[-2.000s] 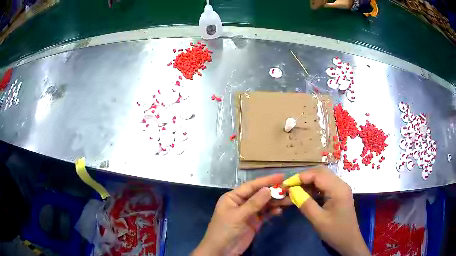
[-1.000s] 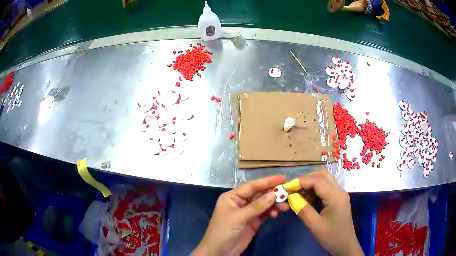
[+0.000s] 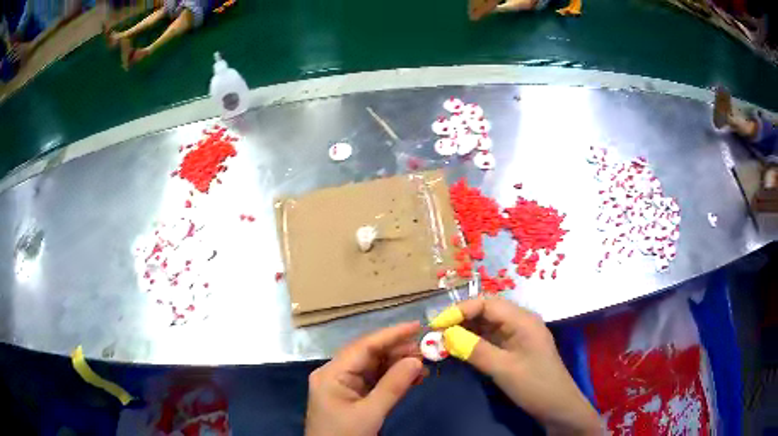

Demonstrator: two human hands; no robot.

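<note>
A small white disc with red marks (image 3: pixel 433 345) is between the yellow-covered thumb and forefinger of my right hand (image 3: pixel 499 345), just below the cardboard pad. My left hand (image 3: pixel 367 379) is beside the disc's left edge, thumb and forefinger apart; its other fingers are partly hidden. The brown cardboard pad (image 3: pixel 333 272) bears a white lump (image 3: pixel 367 238). Loose red pieces (image 3: pixel 533 228) lie right of the pad. Another red heap (image 3: pixel 206 159) lies at the back left.
Discs with red pieces lie at left (image 3: pixel 175 272), beyond the pad (image 3: pixel 461 132) and at far right (image 3: pixel 638 213). A white bottle (image 3: pixel 228 89) stands at the back edge. A thin stick (image 3: pixel 383 123) lies beyond the pad. A person's hand or arm (image 3: pixel 746 123) shows at the right edge.
The view has turned right, so the table things appear farther left. My left thumb and forefinger have parted from the disc, which stays in my right fingers.
</note>
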